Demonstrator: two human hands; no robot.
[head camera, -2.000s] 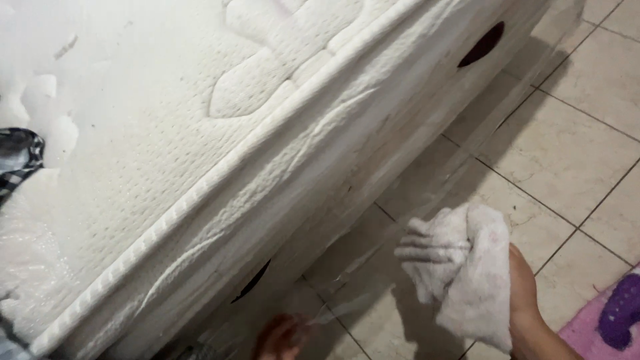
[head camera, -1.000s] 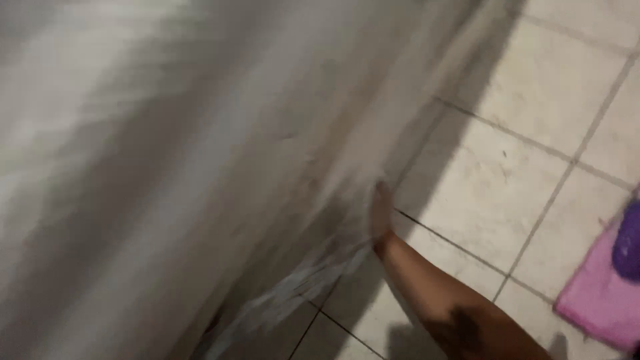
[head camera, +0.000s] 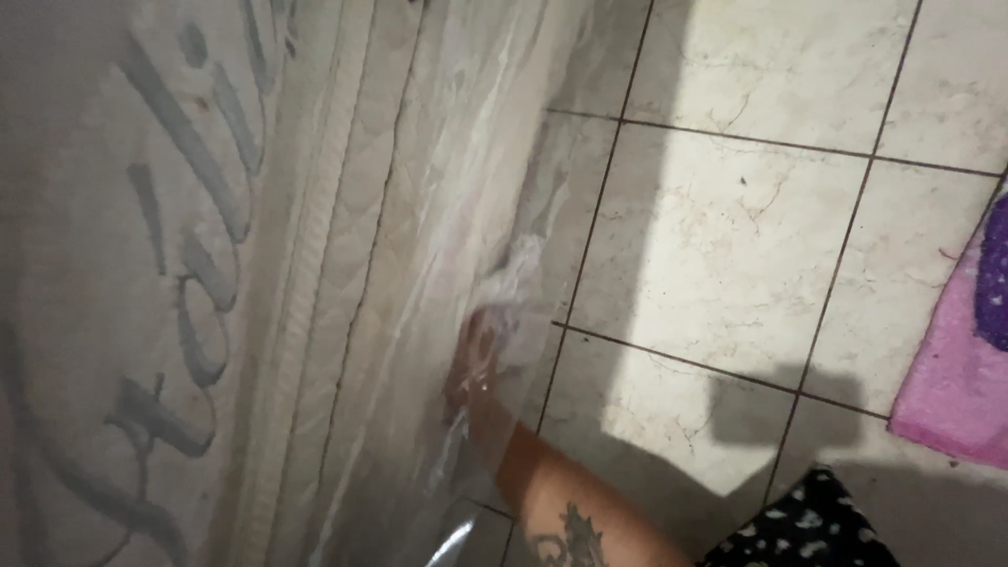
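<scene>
A light quilted mattress (head camera: 346, 260) stands at the left, with clear plastic sheeting (head camera: 449, 197) hanging over its side. One forearm, which looks like my right, reaches up from the bottom edge, and my right hand (head camera: 476, 362) is behind or under the plastic near the mattress's lower side. Its fingers are blurred by the sheet, so what they hold cannot be told. My left hand is out of the picture. No white cloth is visible now.
Floor tiles (head camera: 732, 260) with dark joints run along the mattress. A pink mat (head camera: 945, 378) with a purple raised part (head camera: 994, 268) lies at the right edge. Black-and-white patterned fabric (head camera: 811, 524) shows at the bottom.
My right hand, which held a white cloth over the floor two seconds ago, has gone in under the plastic beside the mattress. My left hand has left the view. The view has turned.
</scene>
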